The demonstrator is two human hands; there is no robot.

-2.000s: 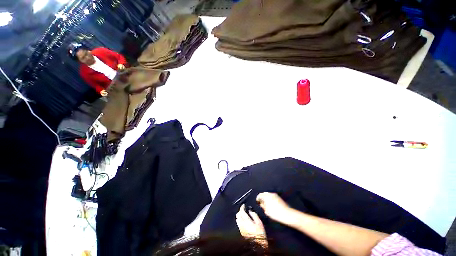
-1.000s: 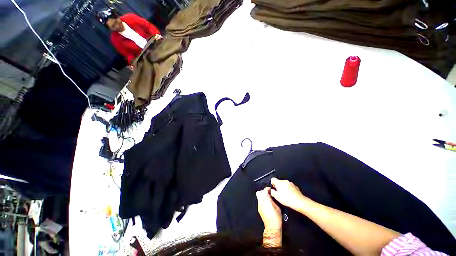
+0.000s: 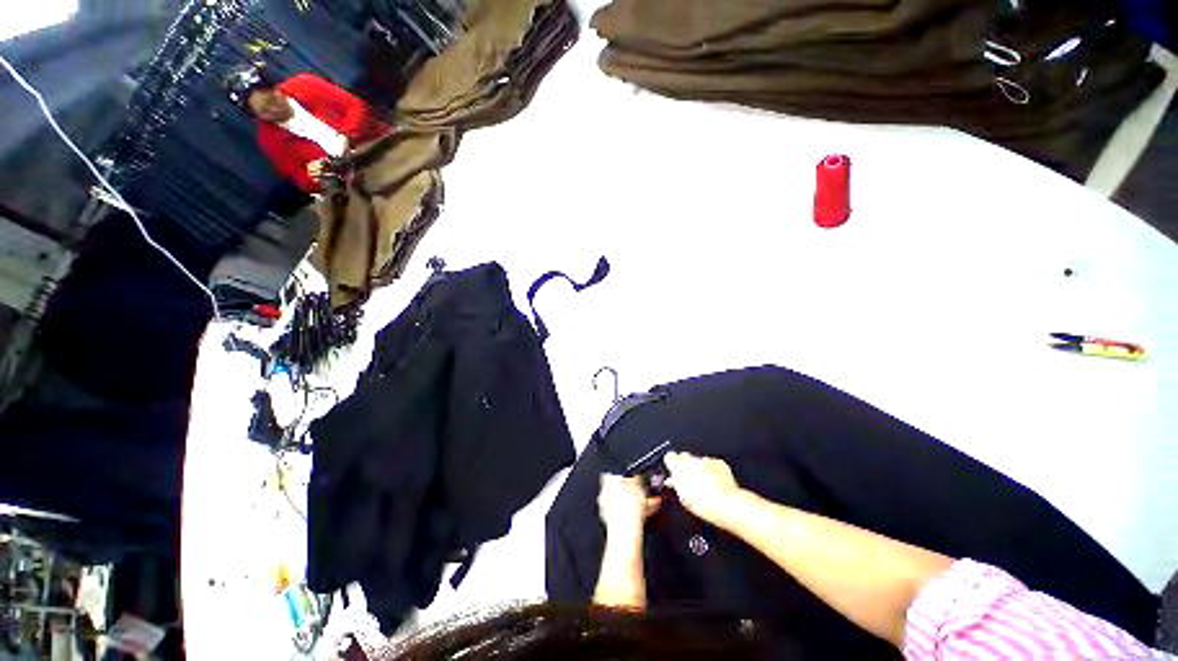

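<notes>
A black jacket (image 3: 827, 478) lies on the white table in front of me, with a dark hanger (image 3: 629, 407) at its collar and its hook sticking out. My left hand (image 3: 625, 498) and my right hand (image 3: 699, 483) are close together near the collar. Both pinch the jacket's fabric around a small shiny button (image 3: 656, 479). Another round button (image 3: 699, 545) shows lower on the front. The fingertips are small and partly blurred. Dark hair at the bottom edge hides part of the jacket and my left forearm.
A second black garment (image 3: 439, 439) lies left, with a dark curved strap (image 3: 563, 287) above it. A red thread cone (image 3: 832, 191) stands beyond; snips (image 3: 1098, 346) lie right. Brown garment stacks (image 3: 801, 58) lie at the far side. A person in red (image 3: 310, 123) handles brown garments (image 3: 375, 213).
My hands stay at the collar area; my left hand has shifted slightly away from my right, and a button now shows between them. The view has swung right, then partly back.
</notes>
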